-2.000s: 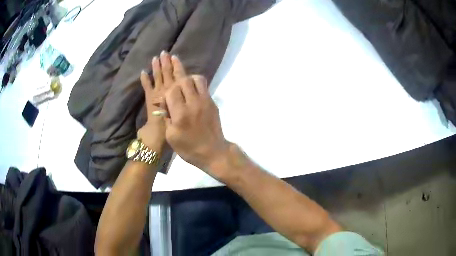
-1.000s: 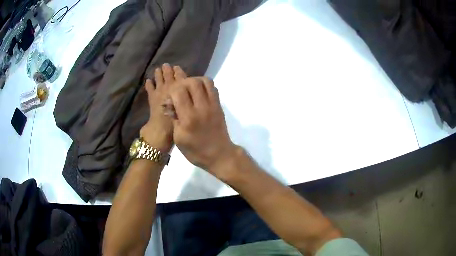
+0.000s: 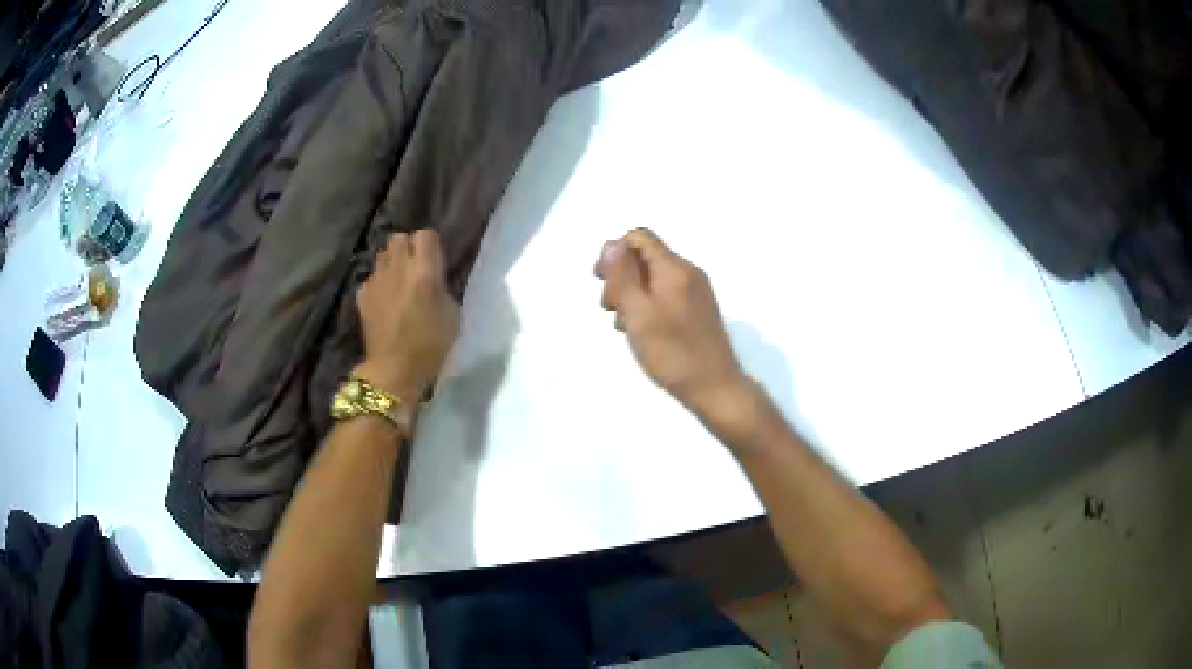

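A dark grey-brown jacket (image 3: 301,261) lies in folds on the white table, left of the middle. My left hand (image 3: 409,307), with a gold-toned watch at the wrist, lies on the jacket's right edge. Its fingers are curled down into the cloth and the fingertips are hidden. My right hand (image 3: 664,307) is raised over the bare white table, to the right of the jacket and apart from it. Its fingers are closed, and nothing can be seen sticking out of them; the inside of the palm is hidden.
The white table (image 3: 628,431) has a curved near edge. More dark garments lie at the upper right (image 3: 1033,131) and lower left (image 3: 66,588). At the left are a black rectangle (image 3: 46,363), a yellow-and-clear item (image 3: 89,301) and a teal-green item (image 3: 115,231).
My hands were together, the right fingers over the back of the flat left hand. Now they are apart: the right has moved right, and the left has curled onto the jacket.
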